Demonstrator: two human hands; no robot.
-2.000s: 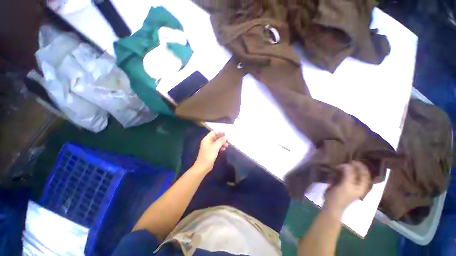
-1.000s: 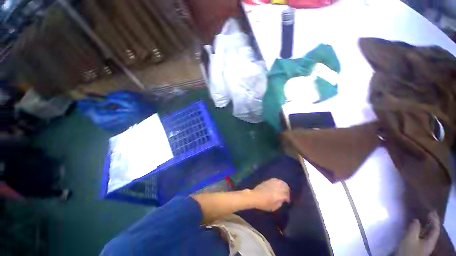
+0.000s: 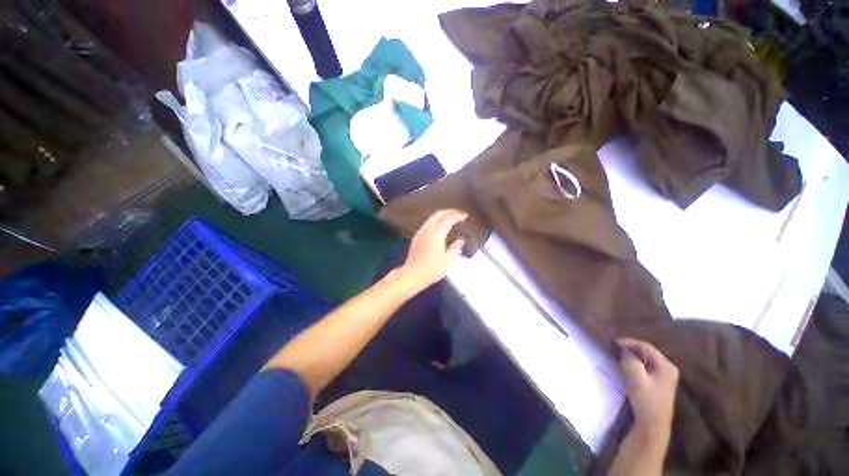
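Observation:
A brown garment (image 3: pixel 559 218) lies spread along the white table, with a white oval loop (image 3: pixel 565 180) on it. My left hand (image 3: pixel 435 249) pinches the edge of its brown flap at the table's near edge. My right hand (image 3: pixel 649 376) is at the garment's near edge, lower right, fingers curled. A small dark bit shows at its fingertips; whether it is cloth or a tool I cannot tell. A thin dark cord or strip (image 3: pixel 526 293) runs over the white tabletop between my hands.
A crumpled brown pile (image 3: pixel 642 84) lies at the table's far side. A black phone (image 3: pixel 411 177), green-and-cream cloth (image 3: pixel 340 116) and dark flask (image 3: pixel 318 39) are at the left. Whitish plastic bags (image 3: pixel 251 130) hang beside the table. A blue crate (image 3: pixel 200 288) stands on the green floor.
The view has swung left, then back right. My left hand has moved from my lap onto the brown flap. My right hand remains by the garment. The thin dark strip now shows between my hands.

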